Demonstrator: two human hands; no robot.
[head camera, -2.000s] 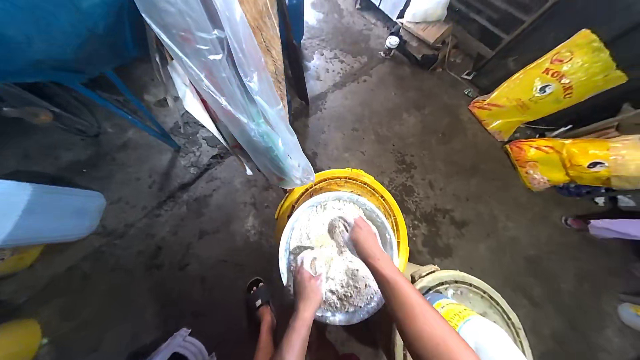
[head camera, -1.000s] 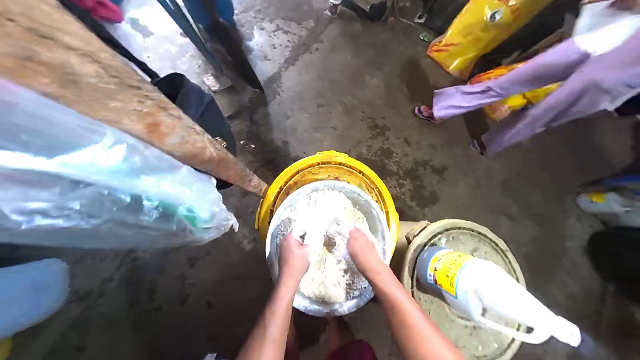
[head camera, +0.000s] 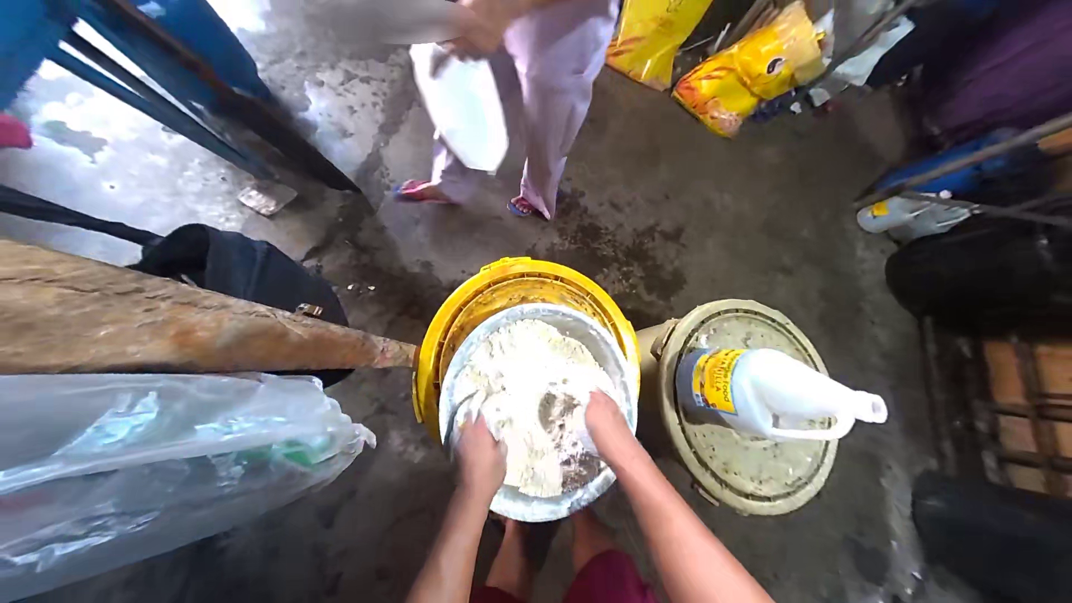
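Note:
A round metal basin (head camera: 483, 337) of pale flour (head camera: 528, 368) rests on a yellow plastic bucket (head camera: 431, 356). My left hand (head camera: 481, 448) is at the basin's left side, its fingers sunk in the flour. At the right side my right hand (head camera: 605, 423) also reaches into the flour, its fingertips hidden. A greyish brown patch of the mix (head camera: 578, 465) shows beside my right hand. Whether either hand is closed around anything cannot be seen.
A white plastic jug (head camera: 779, 389) lies on a lidded beige bucket (head camera: 699, 473) at right. Left are a wooden beam (head camera: 209, 331) and a clear plastic bag (head camera: 167, 452). Ahead, a person (head camera: 553, 75) in pale trousers holds a white object (head camera: 465, 109). Yellow sacks (head camera: 754, 71) lie beyond.
Both hands have moved apart toward opposite sides of the basin. The person in pale trousers, at the right one second ago, now stands straight ahead.

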